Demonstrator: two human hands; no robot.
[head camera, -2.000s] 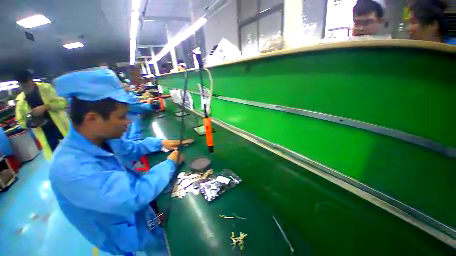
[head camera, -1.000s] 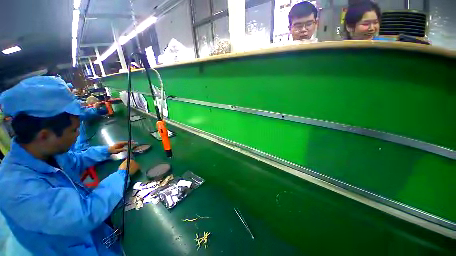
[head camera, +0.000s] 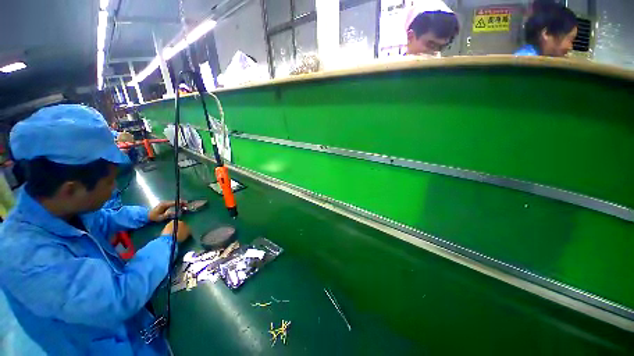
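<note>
Neither of my hands is in the picture. Nearest in front of me on the dark-green bench (head camera: 389, 299) lies a small scattered cluster of yellow strips (head camera: 279, 332). A few thin yellow and pale strips (head camera: 267, 302) lie just beyond it. A thin stick, perhaps tweezers (head camera: 337, 309), lies alone to the right of the strips.
A neighbour in blue (head camera: 83, 257) works at the left. By them are a shiny parts bag (head camera: 252, 262), small flat parts (head camera: 199, 268), a dark round dish (head camera: 219, 237) and a hanging orange screwdriver (head camera: 225, 189). A green divider (head camera: 417, 139) runs behind; two people are beyond it.
The view has turned right since the first frame, so the neighbour and bench items sit further left. The two people beyond the divider have lowered or turned their heads. The strips and stick lie as before.
</note>
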